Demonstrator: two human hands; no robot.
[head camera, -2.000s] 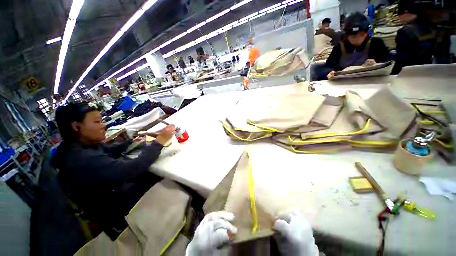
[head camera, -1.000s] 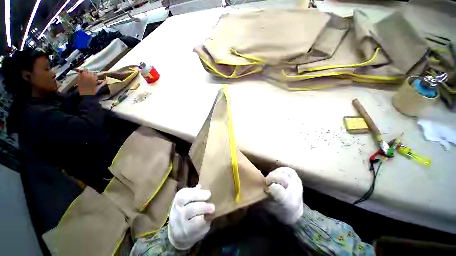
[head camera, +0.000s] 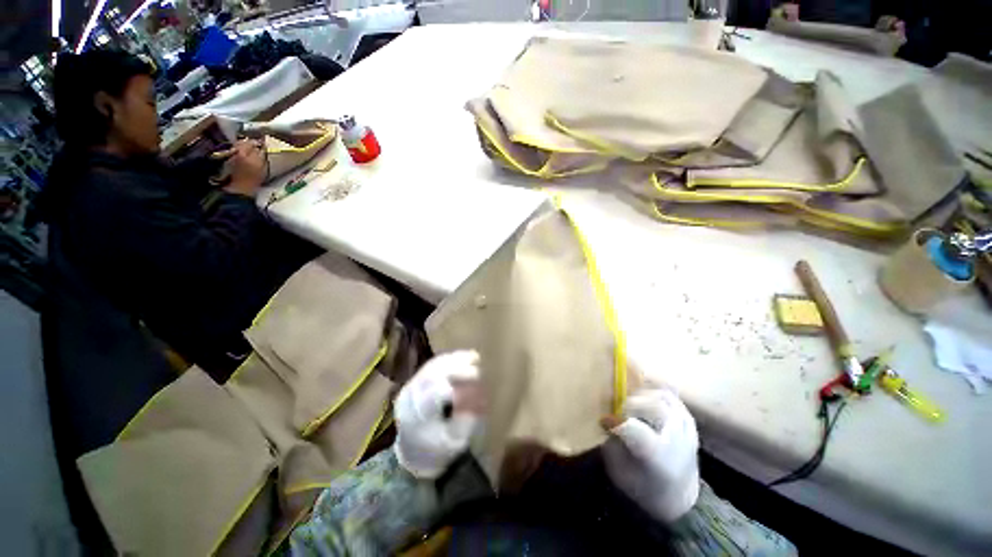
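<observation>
A taupe bag body (head camera: 555, 326) with yellow edging down its right side is held up over my lap, in front of the table edge. My right hand (head camera: 655, 452), in a white glove, grips its lower right corner at the end of the yellow edging. My left hand (head camera: 437, 413), in a white glove, is at the bag's lower left side, blurred. Its fingertips are partly hidden and I cannot tell if they grip the fabric.
Taupe bags (head camera: 642, 93) are piled on the white table (head camera: 435, 141); more bags (head camera: 185, 468) lie at my left. At right are a wooden-handled tool (head camera: 827, 316), yellow block (head camera: 800, 314), tan cup (head camera: 919, 277) and white cloth (head camera: 963, 354). A person (head camera: 163, 229) sits left, near a red-and-white bottle (head camera: 359, 141).
The bag has turned, so its yellow edging has moved from the middle to the right side and a broad panel faces me. My left hand has moved up slightly. The view has shifted.
</observation>
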